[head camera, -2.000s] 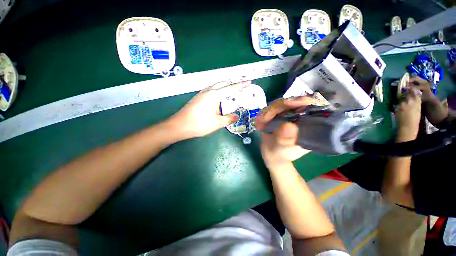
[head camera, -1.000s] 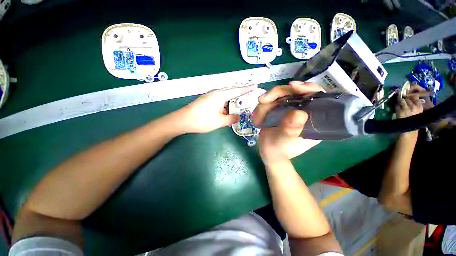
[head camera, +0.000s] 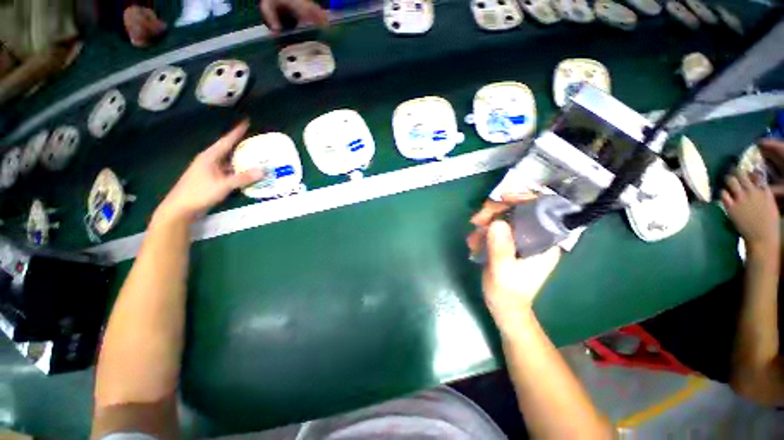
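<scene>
My left hand (head camera: 203, 179) is at a cream-white housing (head camera: 268, 165) beyond the pale strip, its thumb on the housing's near left part and its index finger pointing past the far left edge. The housing lies open side up with a blue component inside. Whether the fingers grip it cannot be told. My right hand (head camera: 514, 268) is closed around the grey electric screwdriver (head camera: 537, 225), just left of the screw feeder. A thick black cable runs from its rear to the upper right. The driver's tip is hidden.
The white screw feeder (head camera: 574, 159) stands at right, with housings (head camera: 658, 206) beside it. More housings (head camera: 340, 142) line the pale strip (head camera: 387, 186), with empty ones (head camera: 223, 82) farther back. A black box (head camera: 56, 301) stands at left. Other people's hands (head camera: 752, 206) show at right and top.
The view has swung, showing more of the line. My left hand has left the housing near the screwdriver and is at another one farther left. My right hand still holds the screwdriver.
</scene>
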